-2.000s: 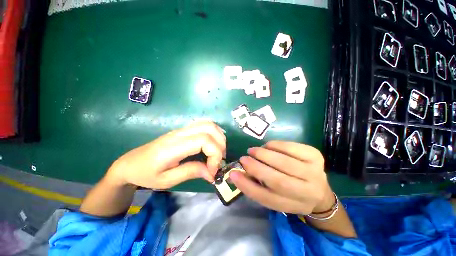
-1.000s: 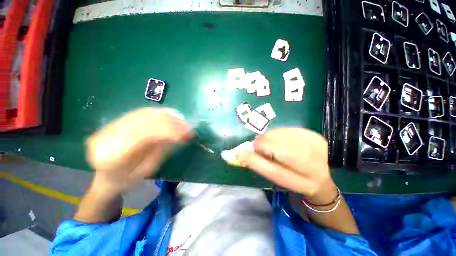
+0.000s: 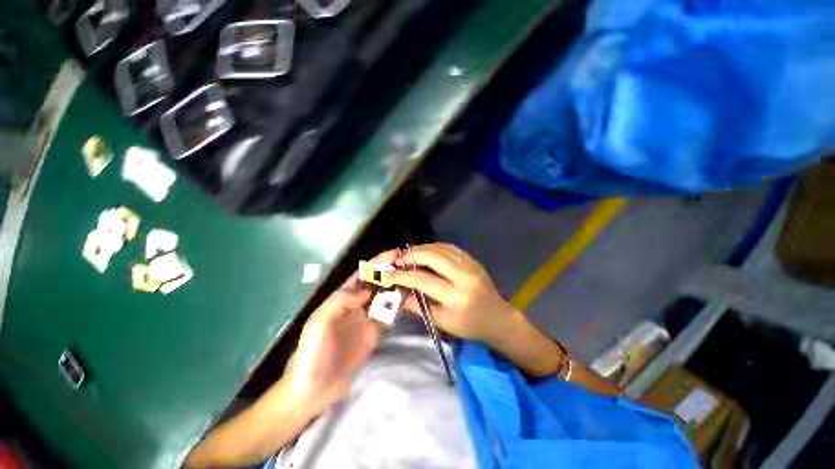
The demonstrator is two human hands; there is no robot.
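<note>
My left hand (image 3: 331,348) is at the bench edge with its fingers at a white square piece with a dark window (image 3: 392,301). My right hand (image 3: 455,291) pinches a cream-yellow piece with a dark window (image 3: 368,271), just above the white one. Thin tweezers (image 3: 429,328) lie along my right hand, pointing down toward my lap. Loose white and cream die-cut pieces (image 3: 168,271) lie in small groups on the green bench (image 3: 211,353). A dark housing with a bright rim (image 3: 71,368) lies apart from them.
A black tray (image 3: 339,87) with bright-rimmed housings (image 3: 254,50) stands at the top left. A person in blue workwear (image 3: 677,101) is at the top right. Cardboard boxes (image 3: 710,408) and a pale metal frame are at the lower right.
The view has turned strongly toward the tray side and the floor. The black housing seen in my hands two seconds ago no longer shows there; a white and a cream piece do. My hands have come back together.
</note>
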